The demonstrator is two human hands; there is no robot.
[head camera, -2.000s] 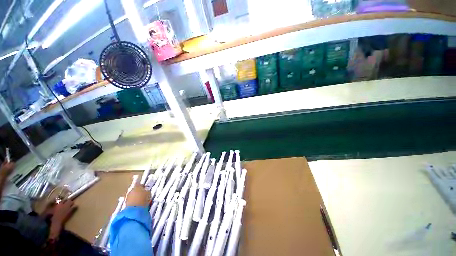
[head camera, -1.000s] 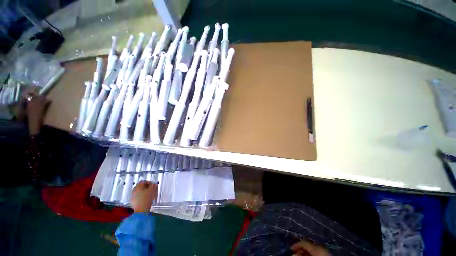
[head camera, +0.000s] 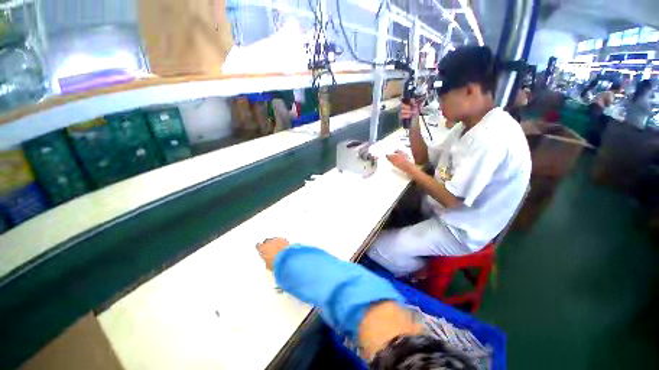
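My right hand [head camera: 273, 251], in a blue sleeve, reaches across the white bench [head camera: 238, 318]. The fingers are bent down near its surface, and a small dark shape shows at them. What they hold, if anything, is too blurred to tell. My left hand is out of view. A blue bin [head camera: 495, 340] with a heap of small whitish pieces [head camera: 451, 334] lies below the bench edge, partly hidden by my right arm.
A brown cardboard sheet [head camera: 76, 350] lies at the lower left. A small dark bit [head camera: 217, 313] is on the bench. A green strip [head camera: 166, 227] runs behind. A grey-white box [head camera: 355, 159] and a seated person [head camera: 484, 159] on a red stool [head camera: 462, 274] are farther along.
The view has swung right, away from the stacked handles and trays. My left hand has left the picture. My right hand, at my lap before, is now stretched over the bench.
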